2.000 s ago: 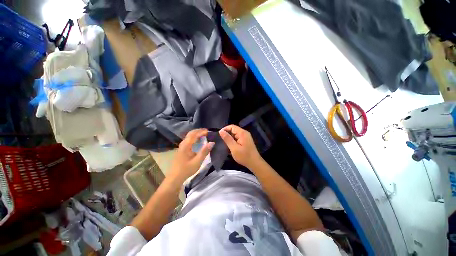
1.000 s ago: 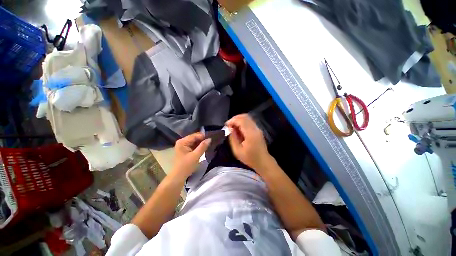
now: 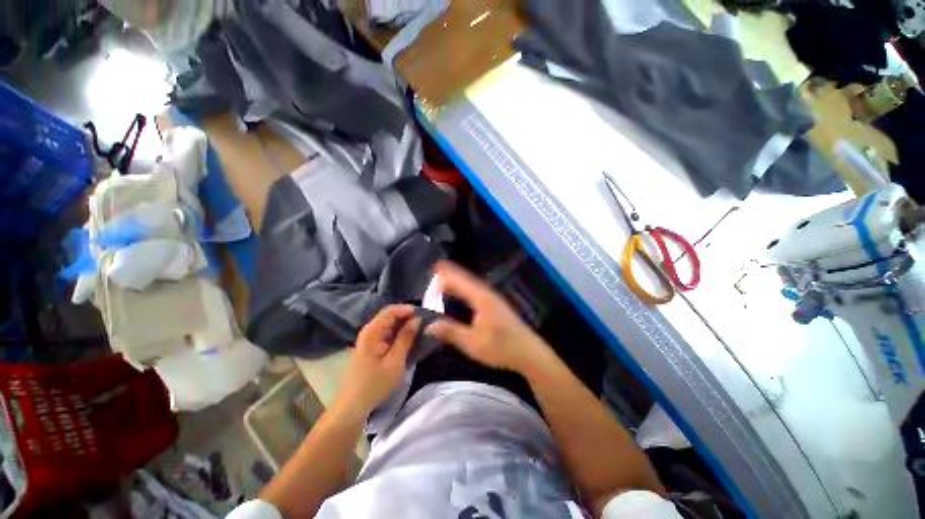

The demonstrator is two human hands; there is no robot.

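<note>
My left hand (image 3: 383, 350) pinches the edge of a dark grey fabric piece (image 3: 424, 316) above my lap. My right hand (image 3: 479, 319) is slightly blurred and holds the same piece at its other side. A small bright white patch (image 3: 434, 294) shows at my right fingertips. Grey two-tone garment panels (image 3: 345, 218) lie heaped just beyond my hands on the low support. How far the held piece joins this heap is hidden by my fingers.
Shears (image 3: 649, 253) lie on the white sewing table (image 3: 598, 132), left of the sewing machine (image 3: 847, 248). More dark grey fabric (image 3: 669, 96) lies at the table's far side. A padded cream seat (image 3: 152, 264), a blue basket (image 3: 41, 152) and a red basket (image 3: 86, 431) stand left.
The camera view has shifted, so the table and shears appear further left. My hands have come closer together on the piece, and the white patch now stands upright at my right fingertips.
</note>
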